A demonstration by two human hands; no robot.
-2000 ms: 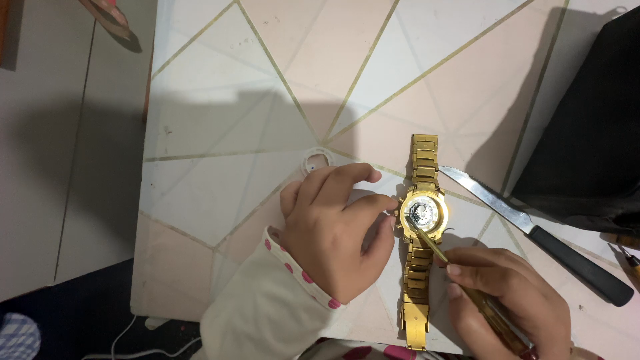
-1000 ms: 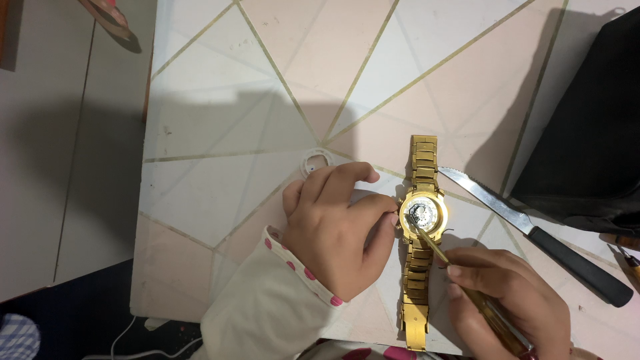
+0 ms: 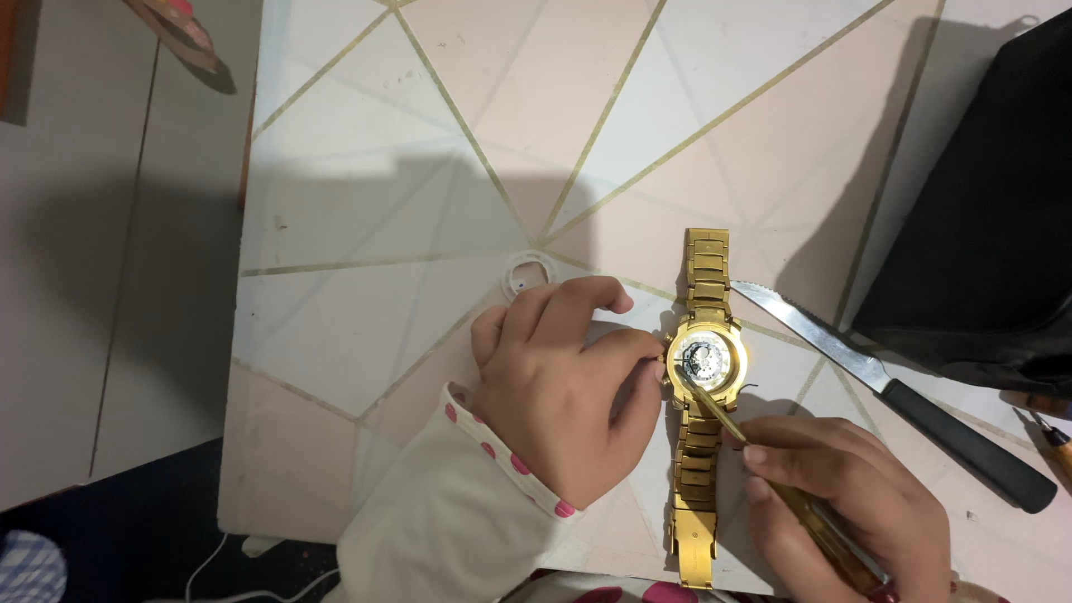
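A gold-coloured metal wristwatch (image 3: 696, 494) lies on the patterned tabletop with its bracelet stretched out and the inner movement showing in the round case. The thumb and index finger of my left hand (image 3: 569, 385) pinch the crown at the left side of the case. My right hand (image 3: 846, 494) grips a slim screwdriver-like tool (image 3: 804, 502), its tip inside the lower left of the open case. Above my left knuckles lies a white plastic ring (image 3: 507, 270), partly covered by the fingers.
Right of the watch lies a serrated knife (image 3: 963, 444) with a black handle, its blade tip near the bracelet. A large black object (image 3: 988, 234) stands at the right edge, with another pointed tool (image 3: 1057, 440) below it. At lower left, a white cable (image 3: 205, 565) hangs beyond the table's edge.
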